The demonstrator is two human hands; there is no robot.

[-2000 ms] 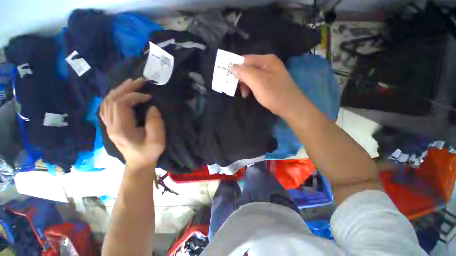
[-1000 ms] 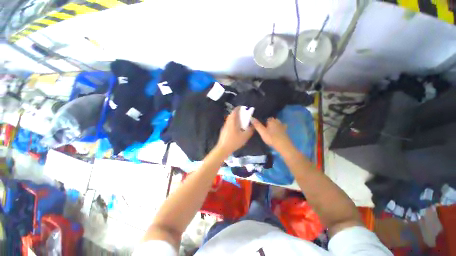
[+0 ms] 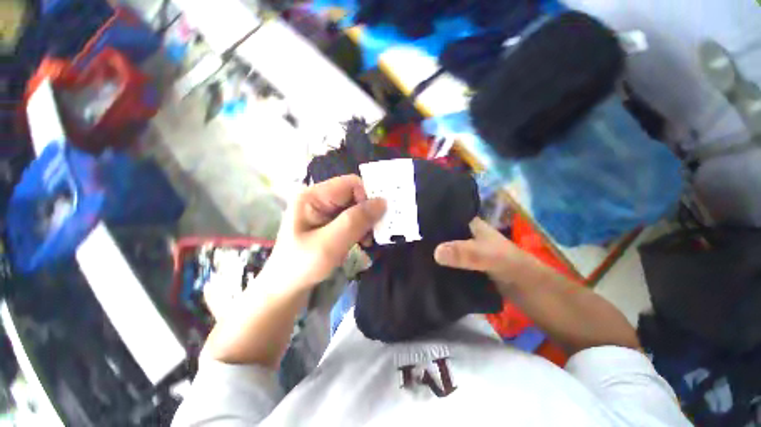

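Note:
A floppy black bundle is held up in front of my chest, off the table. A white ticket with faint print lies against its upper part. My left hand pinches the ticket's left edge between thumb and fingers. My right hand grips the bundle's right side, with the thumb on top and the fingers hidden behind the cloth. The print on the ticket is too blurred to read.
A thick black bundle lies on the table at the upper right, beside blue plastic wrap. White boards run along the upper left. Red and blue plastic containers stand at the left. Scraps litter the floor.
The view has turned and moved away from the table row. A black bundle is now lifted off the table against my chest. My left hand holds its ticket and my right hand grips the cloth.

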